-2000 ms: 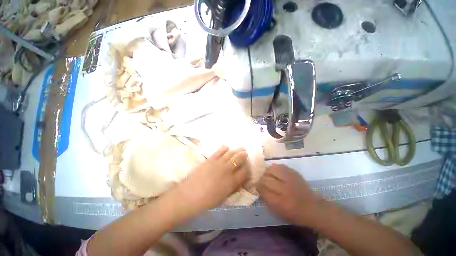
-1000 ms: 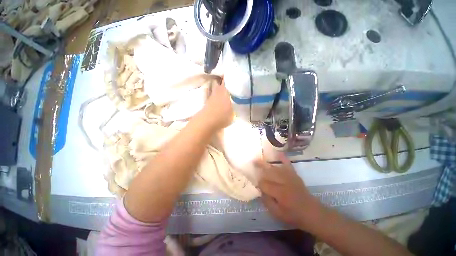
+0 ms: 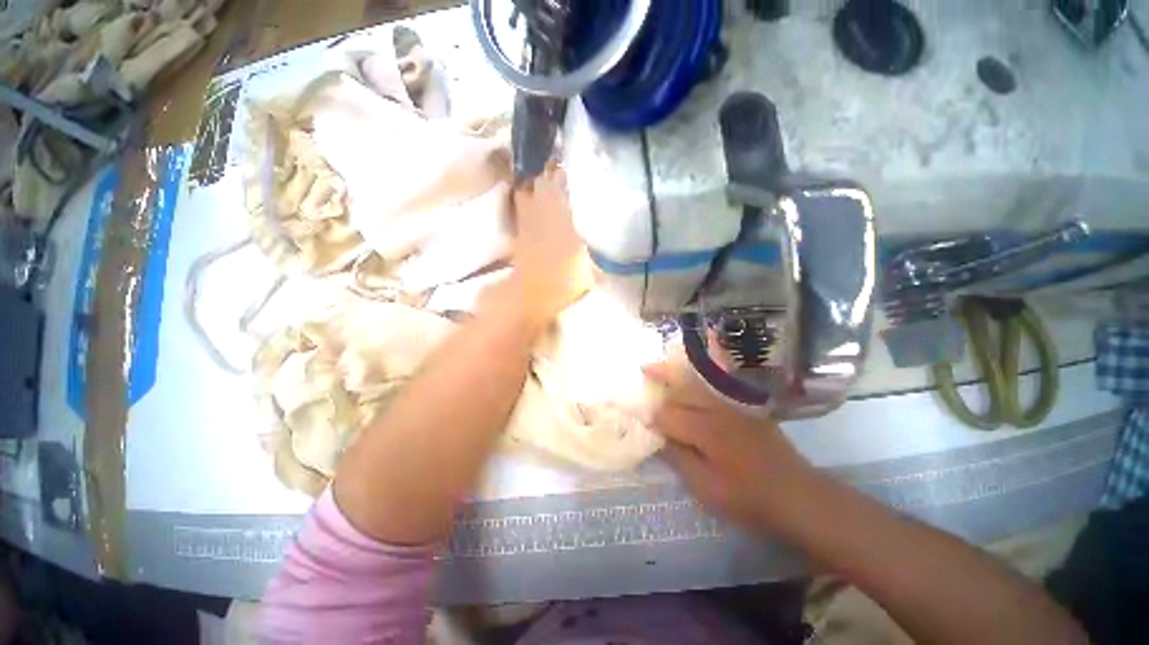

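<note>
The cream garment piece point(image 3: 416, 189) lies bunched on the table left of the sewing machine, with gathered edges on its left side. Its part near the needle area is overexposed to white. My left hand point(image 3: 551, 252) is on the cloth beside the machine head's left end; it is washed out by the light and its fingers cannot be made out. My right hand point(image 3: 706, 422) has its fingertips on the garment's right edge, in front of the needle area, and holds it. The metal guard point(image 3: 834, 296) partly hides the needle area.
The white sewing machine head point(image 3: 958, 164) stands right of the hands. A silver ring and blue disc point(image 3: 662, 69) hang at its left end. Scissors point(image 3: 999, 365) lie at the right. A ruler strip point(image 3: 554, 529) runs along the front edge. A garment pile point(image 3: 95, 76) lies upper left.
My left hand has moved from the front of the garment up and away, to beside the machine head. My right hand stays near the garment's right edge. The view has shifted slightly.
</note>
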